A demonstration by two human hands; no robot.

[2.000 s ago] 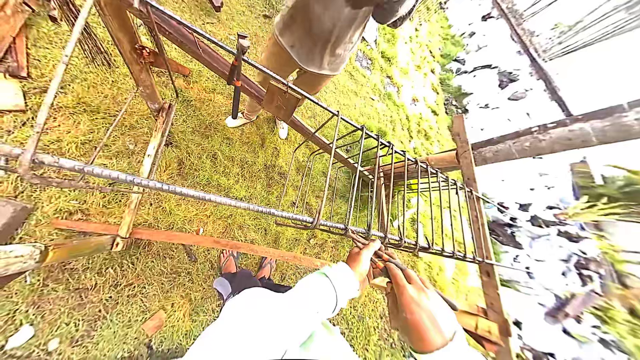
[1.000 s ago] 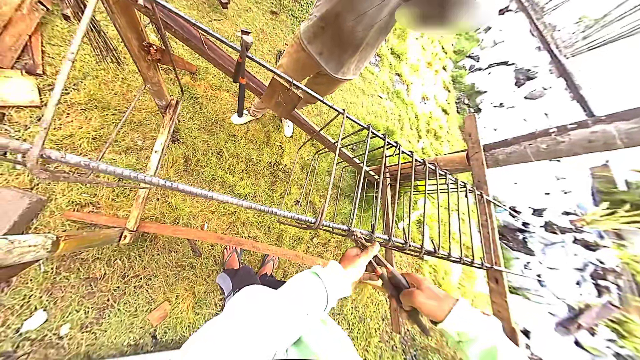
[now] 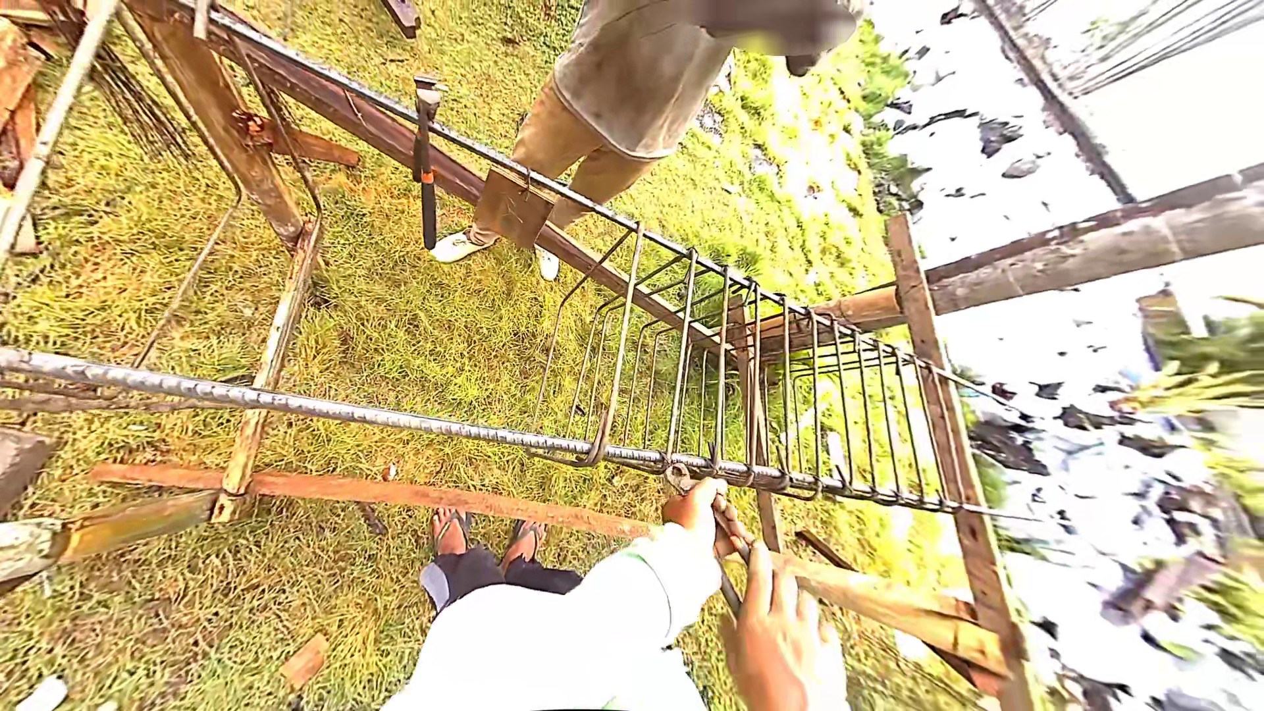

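Note:
My left hand (image 3: 696, 509) is closed around the upper part of a pair of metal pincers (image 3: 679, 478), whose jaws meet the near ribbed steel bar (image 3: 415, 422) beside a stirrup. Below it, my right hand (image 3: 780, 632) is at the lower handle end, its fingers raised and partly spread; whether it grips a handle is hard to tell. Several bent steel stirrups (image 3: 683, 365) hang between the near bar and the far bar (image 3: 474, 148), bunched toward the right.
Wooden trestles (image 3: 272, 365) and an upright post (image 3: 953, 444) hold up the bars. A claw hammer (image 3: 426, 163) hangs at the far bar. Another person (image 3: 632, 79) stands beyond it on the grass. A reddish plank (image 3: 395, 494) lies near my feet, and rocky ground is at the right.
My right hand has opened out from its curled grip on the handles one second ago. My left hand stays by the near bar with the pincers.

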